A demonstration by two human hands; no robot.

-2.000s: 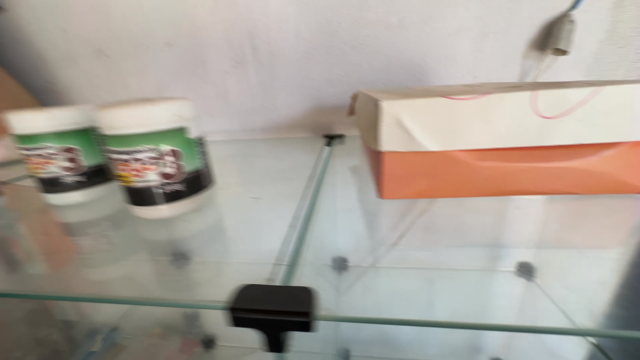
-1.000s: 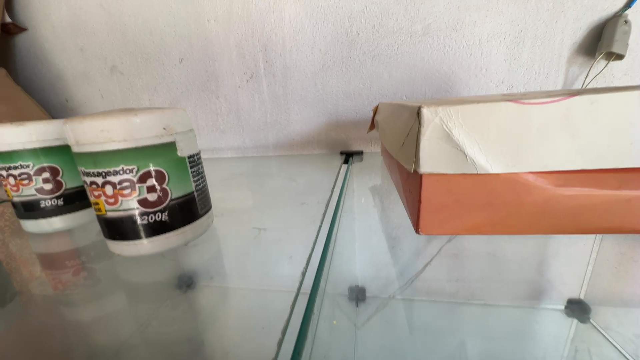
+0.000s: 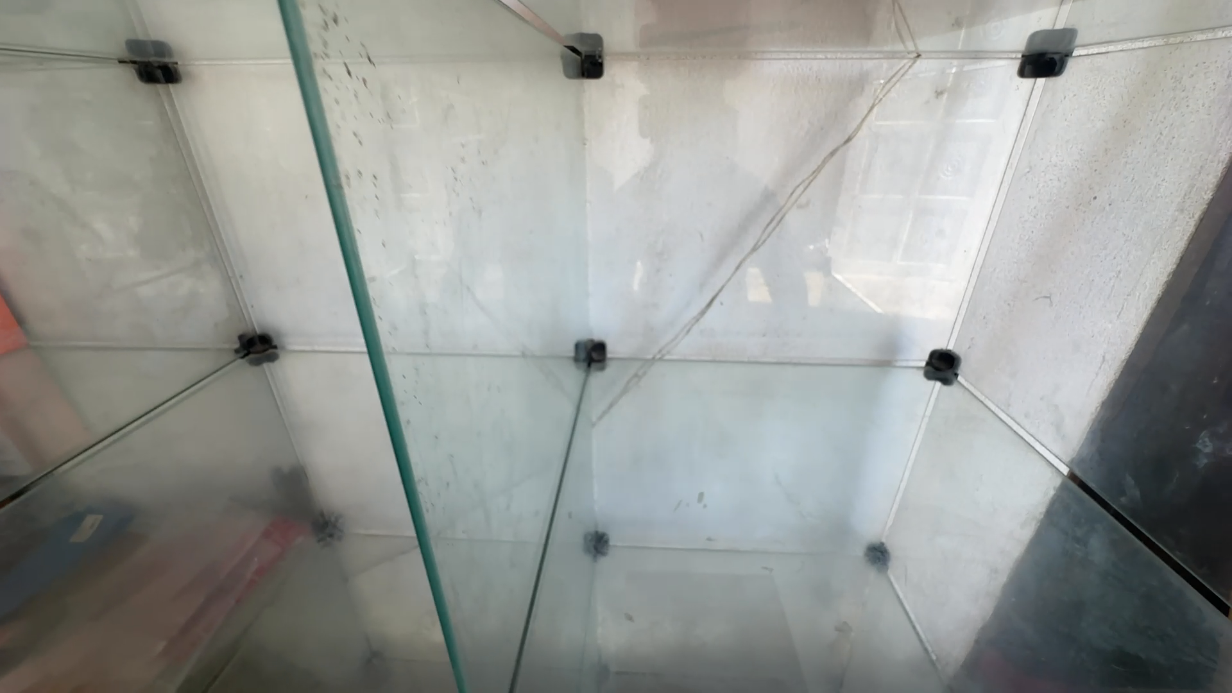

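Observation:
Neither my left hand nor my right hand shows in the head view. A glass shelving unit fills the picture. One upright glass panel (image 3: 371,337) runs down left of the middle with its green edge toward me, and dark specks mark the glass beside it. Black plastic connectors join the panes, one at the middle (image 3: 591,354), one at the right (image 3: 942,366) and one at the left (image 3: 257,347). A thin twisted cord (image 3: 770,226) slants down behind the glass.
Blurred blue (image 3: 72,544) and pink (image 3: 250,563) items, whose kind I cannot tell, lie behind glass at the lower left. An orange object (image 3: 10,327) is cut off by the left edge. A dark surface (image 3: 1169,414) stands at the right. Reflections cover parts of the panes.
The view has moved down from the top shelf to the glass compartments. The two white jars with green labels and the orange and white box are out of view.

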